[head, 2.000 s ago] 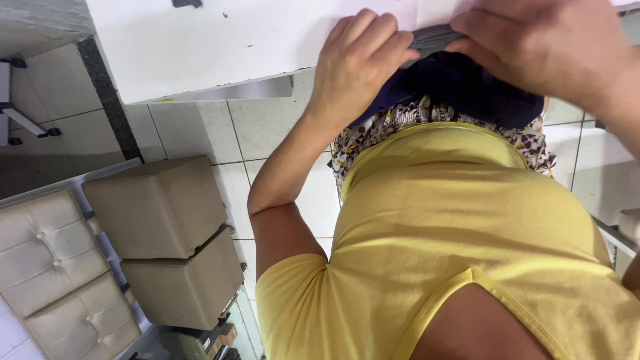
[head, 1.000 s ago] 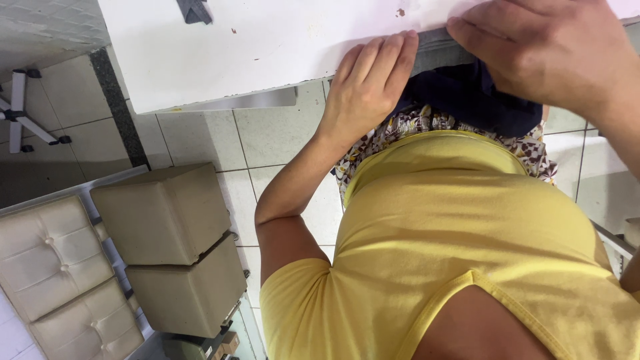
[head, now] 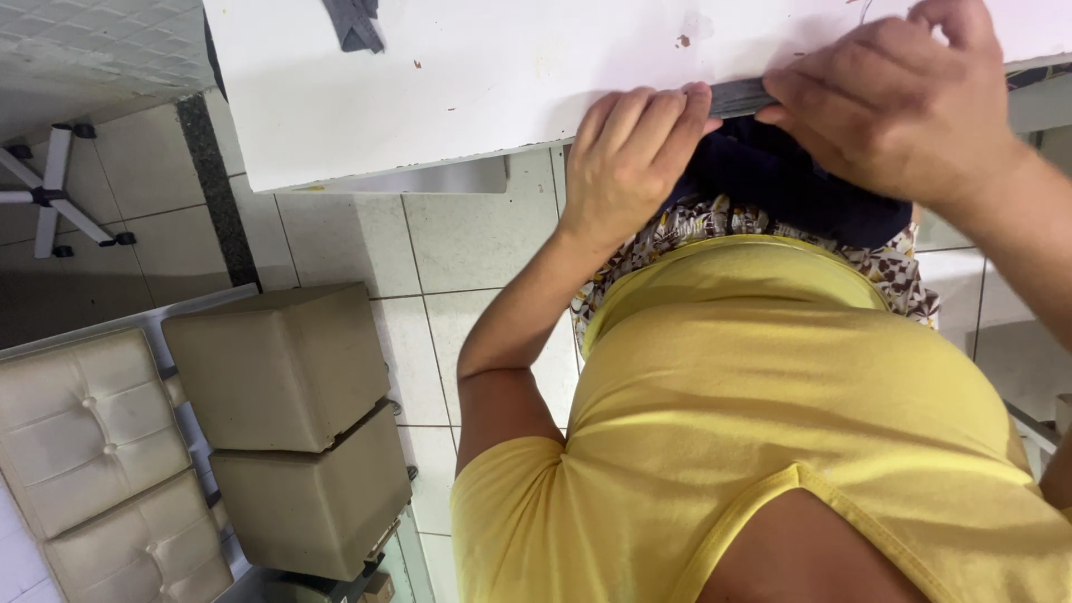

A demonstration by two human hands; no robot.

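Observation:
A narrow grey fabric strip [head: 737, 97] lies along the front edge of the white table [head: 469, 84]. My left hand [head: 632, 155] rests at that edge, its fingers and thumb tip closed on the strip's left part. To the right, my right hand [head: 888, 113] pinches the strip between thumb and forefinger, its other fingers curled. A short stretch of grey fabric shows between both hands. Dark navy cloth [head: 779, 180] hangs below the edge over my lap; whether it joins the strip cannot be told. Another grey fabric piece [head: 356, 23] lies near the table's far left.
Two beige padded cube stools [head: 251, 368] stand on the tiled floor at left, beside tufted cream cushions [head: 92, 419]. A white star-shaped chair base [head: 48, 197] is at the upper left. A thin thread [head: 865, 10] shows on the table beyond my right hand.
One second ago my left fingers lay flatter on the table edge; now they curl over it with the thumb tip showing. My right hand remains beside it at the edge.

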